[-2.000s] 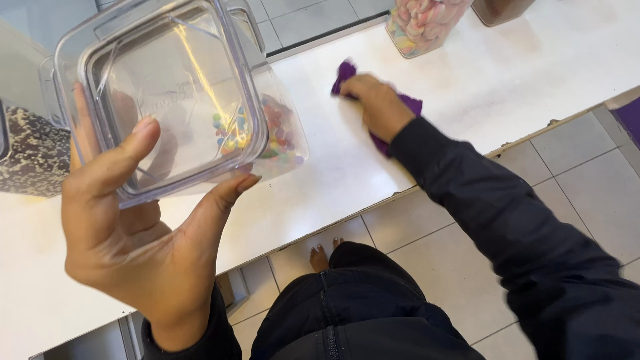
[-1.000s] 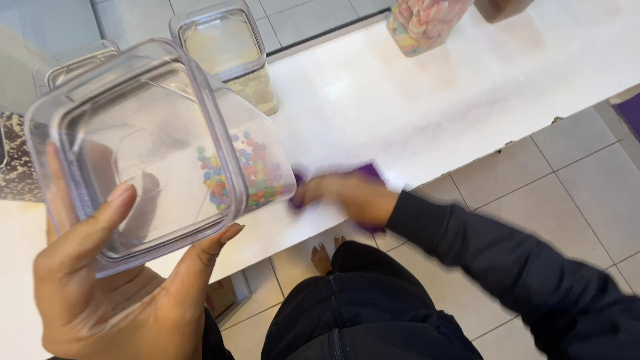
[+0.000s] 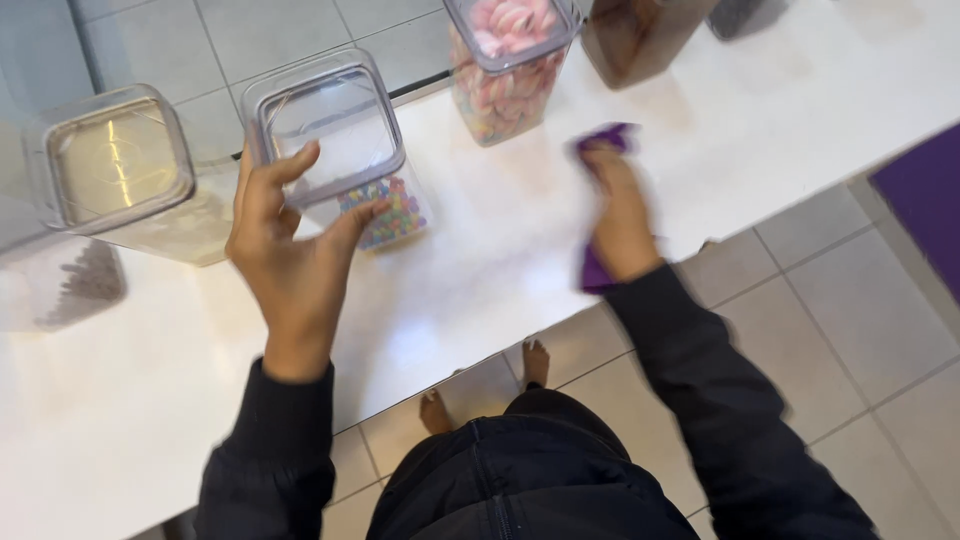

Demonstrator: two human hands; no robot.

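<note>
My left hand [image 3: 296, 225] grips a clear lidded plastic container [image 3: 390, 169] by the sides of its lid. Small multicoloured candies [image 3: 394, 214] lie at the container's bottom, which appears to be at the white counter [image 3: 465, 277]; whether it touches is unclear. Over the counter to the right, my right hand [image 3: 622, 214] is closed on a purple cloth [image 3: 596, 266], which shows above and below the blurred fingers. Between the hands and farther back stands a clear container of pink twisted marshmallows [image 3: 502, 97].
Left of my left hand stands a clear lidded container with pale contents [image 3: 116, 161], beside one with dark contents [image 3: 86, 281]. A container with brown contents [image 3: 637, 37] and a dark one [image 3: 739, 15] stand at the back right. The counter's front edge runs diagonally above the tiled floor [image 3: 862, 300].
The candy container, held up close to the camera before, is now lower and farther off, at the counter, still in my left hand. My right hand has moved rightward with the purple cloth.
</note>
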